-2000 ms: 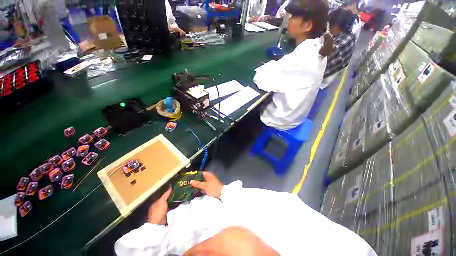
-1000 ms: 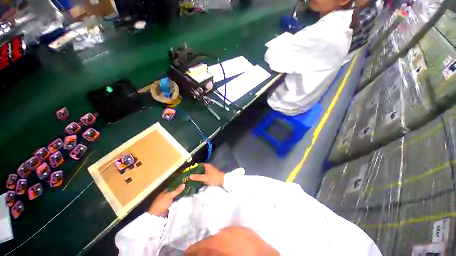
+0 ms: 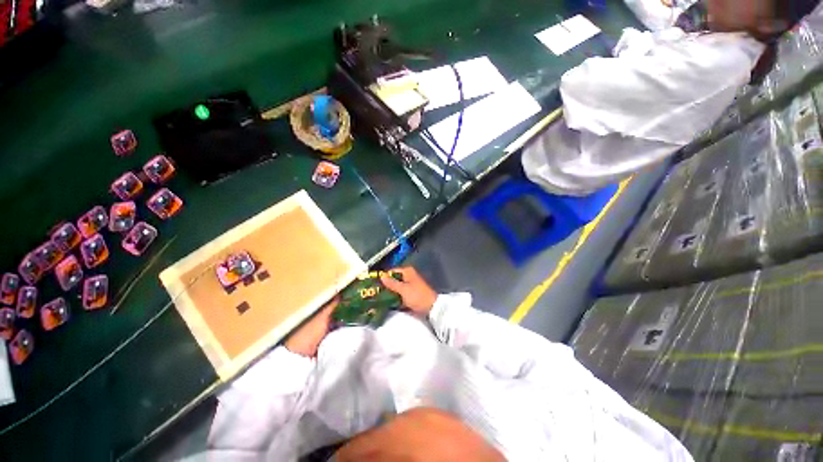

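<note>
A dark green item with yellow marks [image 3: 368, 300] is held at my lap, just below the bench edge. My left hand [image 3: 311, 334] grips its left side and my right hand [image 3: 412, 290] grips its right side, with fingers on top. Beside it on the bench lies a tan board with a pale rim [image 3: 334, 236]. One pink-rimmed unit [image 3: 236, 268] sits on the board with several small dark squares [image 3: 243, 308] beside it.
Many pink-rimmed units [image 3: 94, 251] lie on the left. Behind the board are a black box with a green light [image 3: 212, 140], a tape roll [image 3: 320, 124] and a cabled dark stand [image 3: 374, 95]. White sheets [image 3: 487, 117] lie near a seated person's sleeve [image 3: 632, 99]. A blue stool [image 3: 519, 221] stands right.
The view has tilted down and shifted, so the bench items appear moved. Both hands still hold the green item at the lap; it now lies flatter with its marks showing.
</note>
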